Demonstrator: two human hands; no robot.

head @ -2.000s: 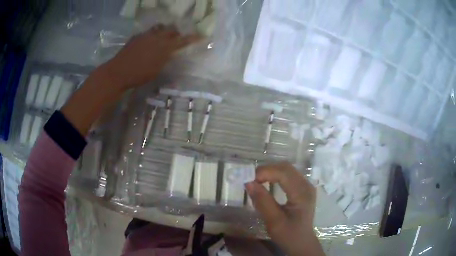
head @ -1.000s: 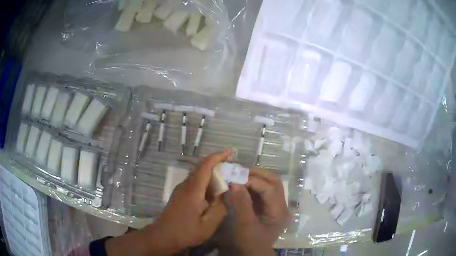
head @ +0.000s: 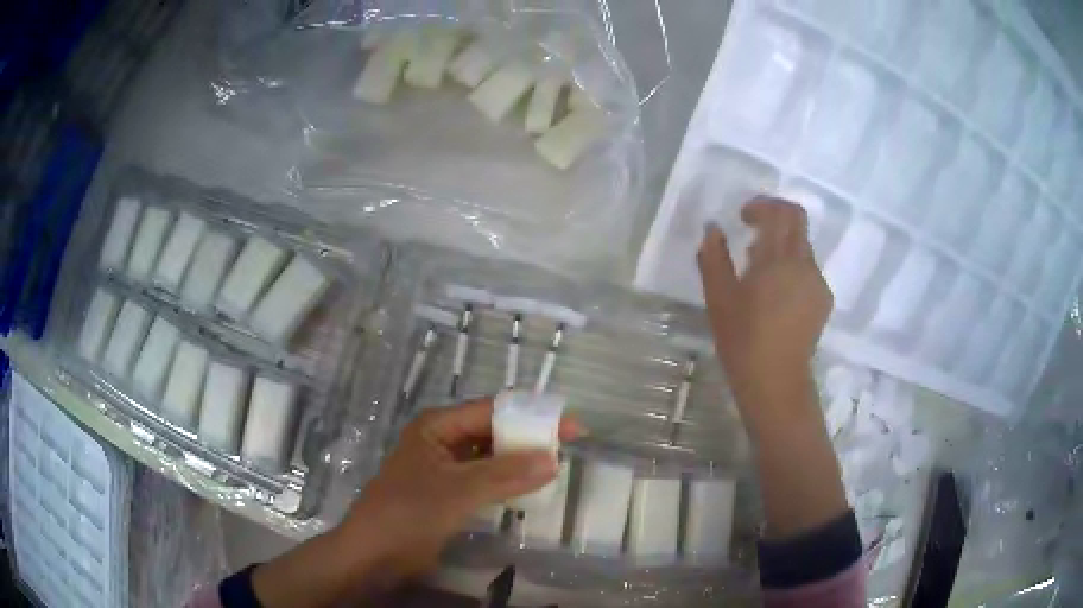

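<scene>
My left hand [head: 410,493] holds a white block [head: 526,434] upright over the ribbed tray, with a thin whitish piece at its top end. My right hand [head: 766,279] is over the large white pocket tray [head: 819,339], fingers bent and apart over a pocket near its front left corner. I cannot tell whether the fingertips touch anything. The ribbed tray [head: 629,356] holds several stemmed parts [head: 552,356] with white crosspieces. A row of white blocks [head: 603,508] stands along its near side, partly behind my left hand.
The block tray [head: 303,475] with two rows of white blocks lies at the left. Cream-yellow foam pieces [head: 499,93] lie on a plastic bag [head: 404,178] at the back. White paper scraps [head: 873,428] and a dark flat object [head: 938,540] are at the right. Another pocket tray [head: 65,499] is lower left.
Both hands were together at the block one second ago. My right hand has moved away, up and right, over the pocket tray. My left hand keeps the block. The whole view has shifted.
</scene>
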